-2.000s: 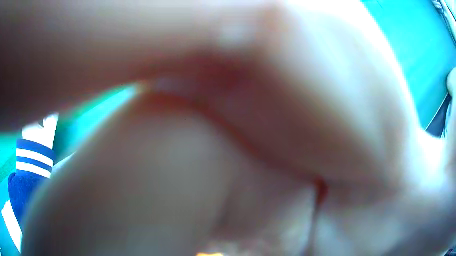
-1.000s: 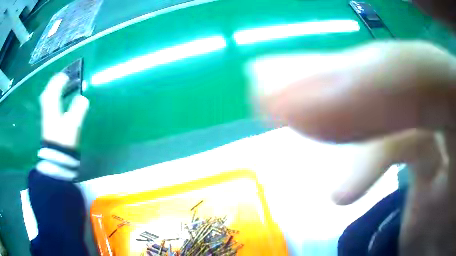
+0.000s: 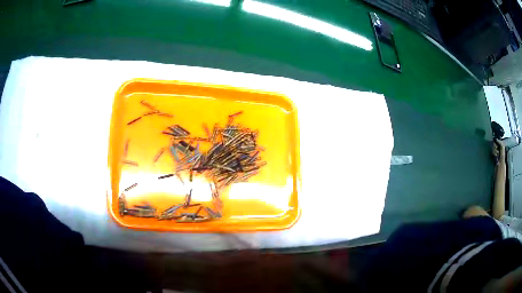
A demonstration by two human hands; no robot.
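A bright orange-yellow tray point(image 3: 117, 143) lies on a white sheet point(image 3: 343, 166) in front of me. Many thin copper-coloured and dark strips point(image 3: 234, 154) are heaped right of the tray's middle, with looser ones at its left and along its near edge. A black phone mid-frame point(image 3: 385, 43) lies on the green surface at upper right. Neither of my hands can be made out. Dark blue clothing with white stripes shows at the lower left and lower right. A dark reddish blur fills the bottom middle; I cannot tell what it is.
Part of another black frame point(image 3: 77, 2) is cut off at the top left. A keyboard point(image 3: 409, 8) is at the upper right. At the far right a person's hand point(image 3: 498, 150) holds a black device point(image 3: 497, 130). A small clear strip point(image 3: 401, 160) lies right of the sheet.
The view has swung down to the tray. My left hand, at a phone frame one second ago, and my right hand, large and near the camera then, are no longer distinguishable.
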